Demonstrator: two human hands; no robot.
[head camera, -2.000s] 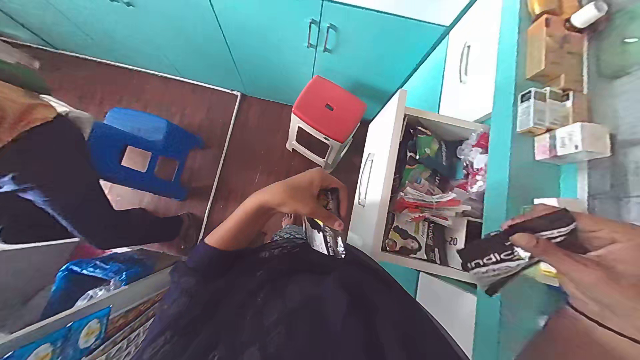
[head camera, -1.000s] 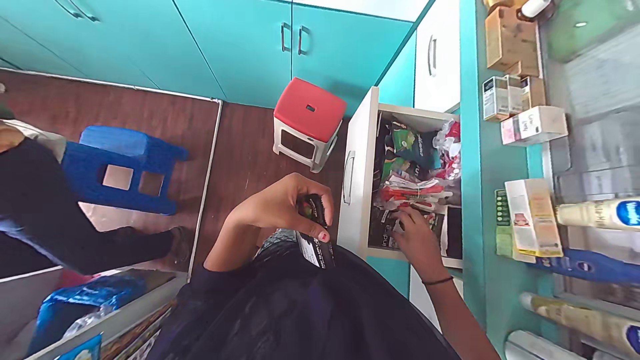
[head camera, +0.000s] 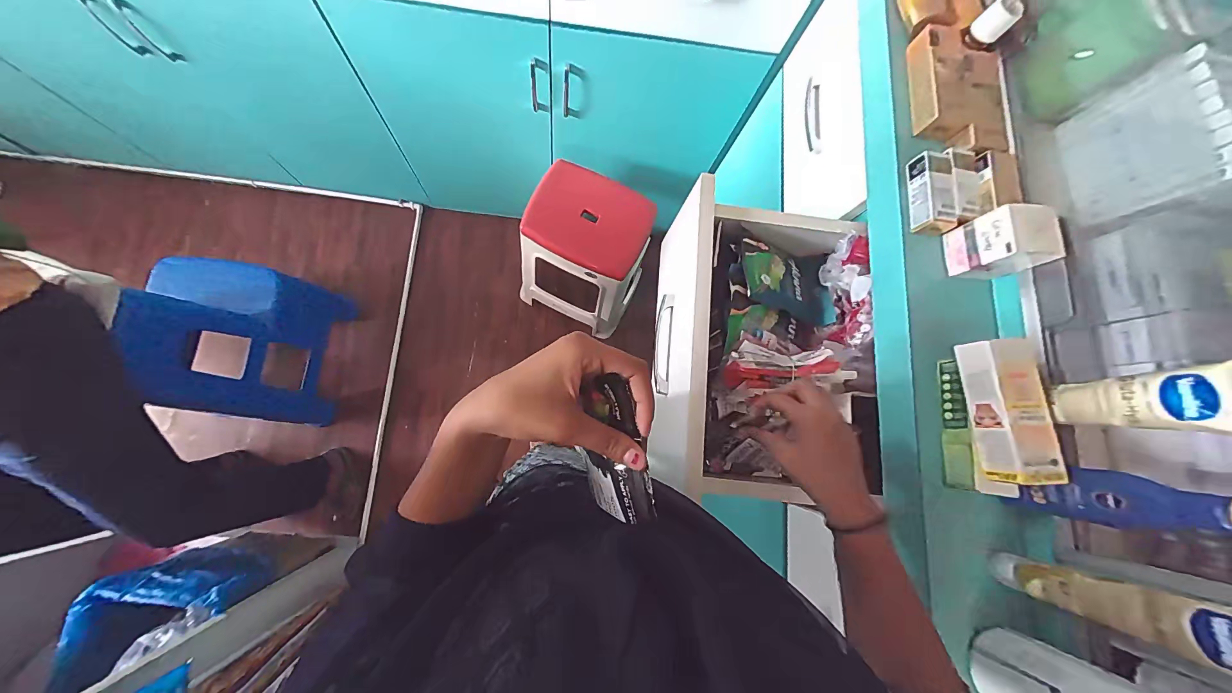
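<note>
My left hand (head camera: 568, 409) grips a few black packets (head camera: 616, 472) with pale print, held upright against my dark clothing. My right hand (head camera: 804, 433) reaches down into the pulled-out white drawer (head camera: 707, 289), its fingers bent over dark sachets (head camera: 746, 448) at the near end; whether they pinch one cannot be told. Beyond the fingers lie red and white packets (head camera: 784, 371), green and dark packets (head camera: 775, 284), and clear plastic wrapping (head camera: 847, 279) along the drawer's right side.
A red-topped stool (head camera: 587, 221) stands left of the drawer. The counter (head camera: 929, 318) at right bears small boxes (head camera: 1011, 409) and lotion bottles (head camera: 1145, 399). At far left, a person's dark sleeve (head camera: 67, 404) is by a blue stool (head camera: 231, 337). Teal cupboards (head camera: 443, 106) line the back.
Two seconds ago my right hand held a black packet over the counter; one second ago it was in the drawer without that packet. My left hand keeps its hold on the black packets.
</note>
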